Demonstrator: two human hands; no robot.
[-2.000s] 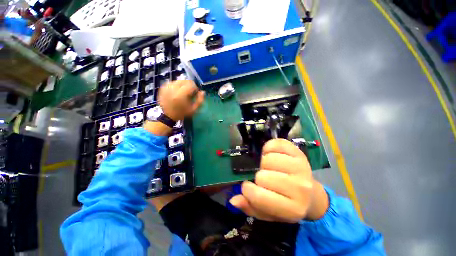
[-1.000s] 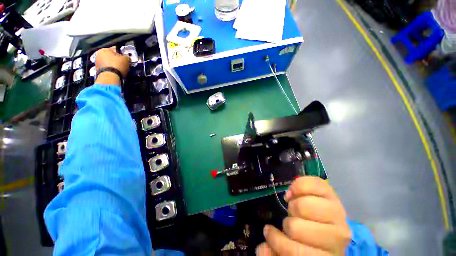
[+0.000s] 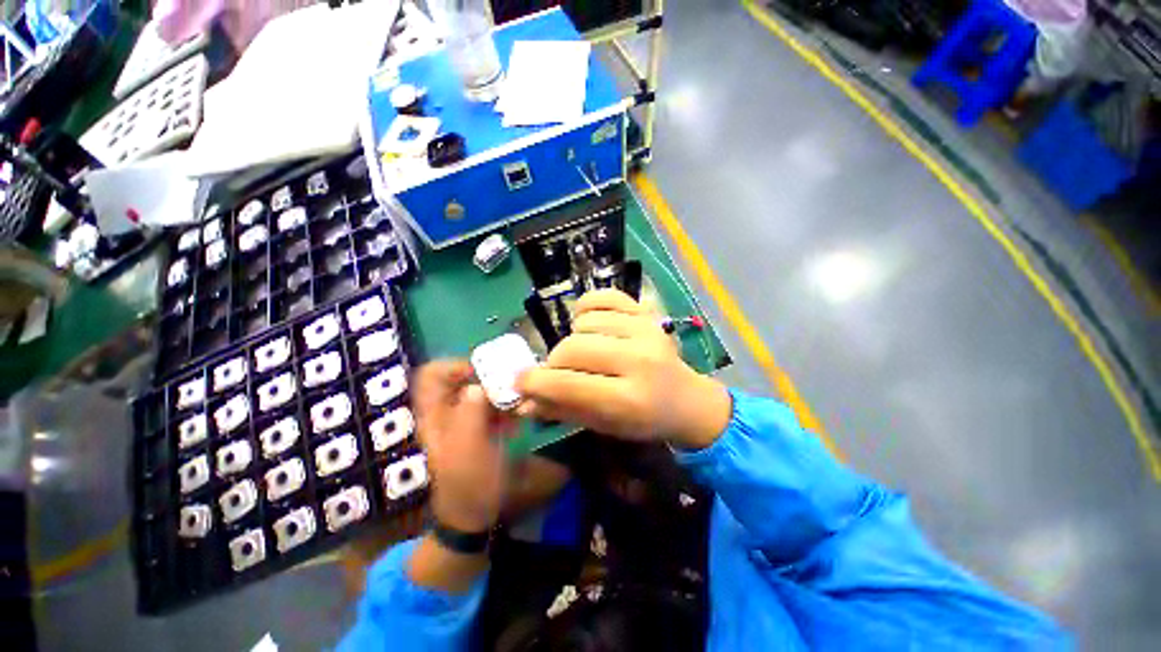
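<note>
A white rounded-square unit (image 3: 504,369) is held in front of the fixture, its plain white face up. My left hand (image 3: 461,439), blurred, has its fingers at the unit's lower left edge. My right hand (image 3: 624,372) has its thumb and fingertips on the unit's right edge. The black toggle-clamp fixture (image 3: 579,261) stands just behind my right hand, with its hinged plate raised. My right hand hides the fixture's lower part. A red-tipped side plunger (image 3: 694,324) shows at its right.
The front black tray (image 3: 150,510) holds many units at the left; the rear black tray (image 3: 274,283) has many empty pockets. A loose silver unit (image 3: 492,252) lies on the green mat beside the blue box (image 3: 478,201). Blue stools (image 3: 974,57) stand across the aisle.
My left hand has come back from the rear tray to in front of the fixture. A white unit now shows between my hands. The fixture's black plate has swung up, and the view has shifted.
</note>
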